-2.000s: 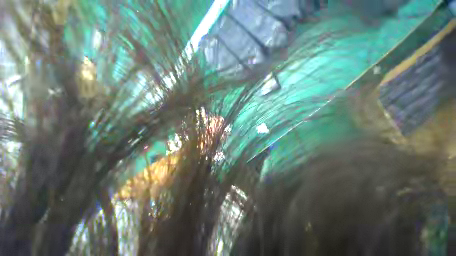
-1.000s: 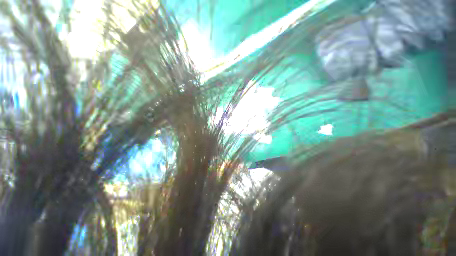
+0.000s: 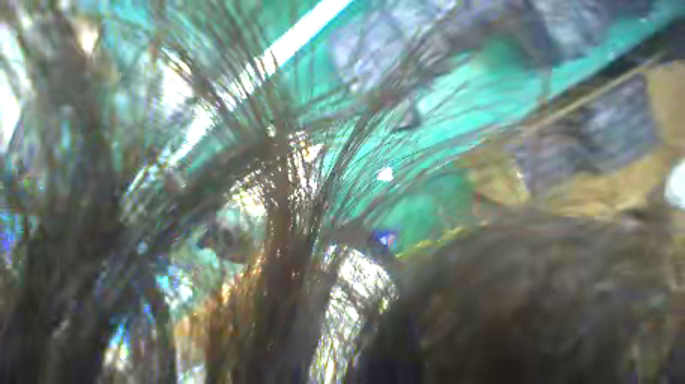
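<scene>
Dark hair hangs over most of the view. A tan carton (image 3: 488,176) lies at the right, partly behind the hair, with dark grey-blue packed goods (image 3: 620,120) in it. More shiny grey-blue goods (image 3: 368,52) lie in a pile on the green surface (image 3: 458,94) at the top. A small white scrap (image 3: 384,174) lies on the green near the middle. I cannot make out my left hand or my right hand; the hair hides the lower half. A blurred orange-tan patch shows through the hair at the lower left, and I cannot tell what it is.
A white rail or edge (image 3: 308,30) runs slantwise across the upper left. A pale, glaring shape (image 3: 364,281) shows through the hair at the lower middle. A small blue spot (image 3: 384,238) is above it. A white rounded thing (image 3: 678,184) is cut off at the right edge.
The view has swung back to the right since one second ago. The goods pile now sits further left in the picture, and the carton with goods shows again at the right.
</scene>
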